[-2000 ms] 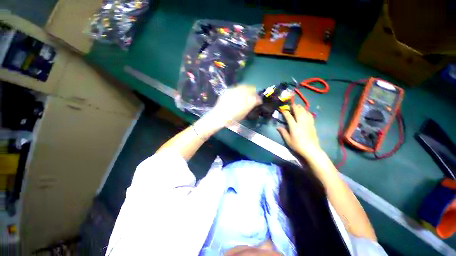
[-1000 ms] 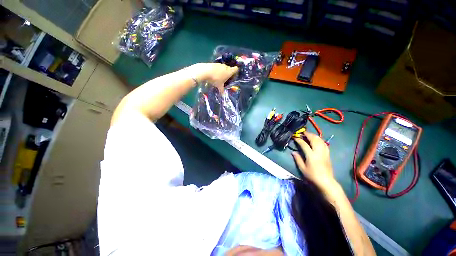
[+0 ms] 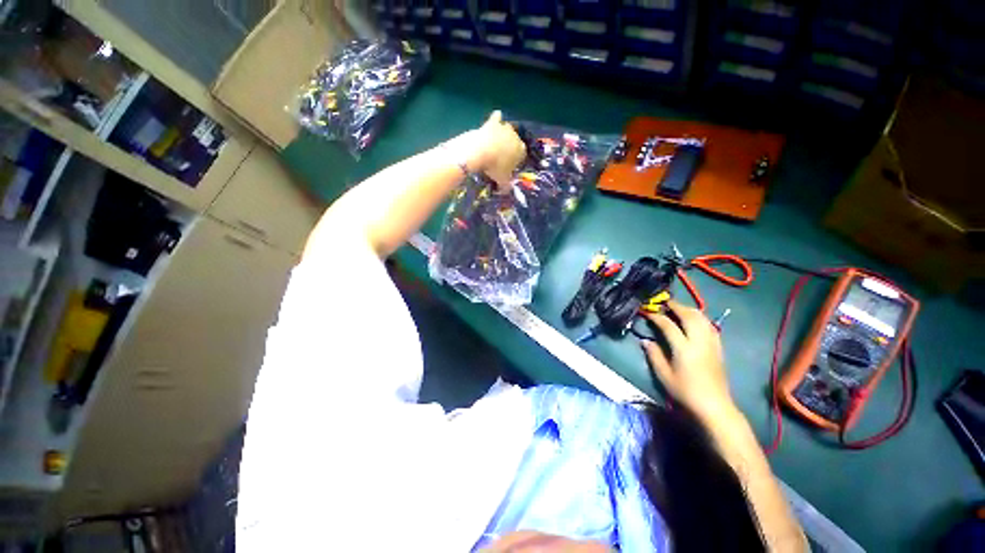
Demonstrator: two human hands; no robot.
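Note:
A clear plastic bag (image 3: 491,243) of black cables with red, yellow and white plugs lies on the bench. My left hand (image 3: 500,153) is at the bag's upper left part, beside dark cable; its fingertips are partly hidden, so its hold is unclear. Black coiled AV cables (image 3: 632,294) lie right of the bag, with a smaller coil (image 3: 587,297) at their left. My right hand (image 3: 691,351) rests with fingers apart at the right edge of the coils, fingertips by a yellow plug.
An orange-brown test board (image 3: 729,173) lies behind the coils. Orange-looped snips (image 3: 726,262) are beside them. A multimeter (image 3: 850,351) with leads is at right, a phone (image 3: 963,408) farther right. A steel rule (image 3: 567,351) runs along the front edge. Another cable bag (image 3: 362,92) and a cardboard box (image 3: 918,178) stand behind.
My left hand has left the coils and moved up to the bag. My right hand has stayed by the coils. The view has shifted, so the bench items appear lower and farther right.

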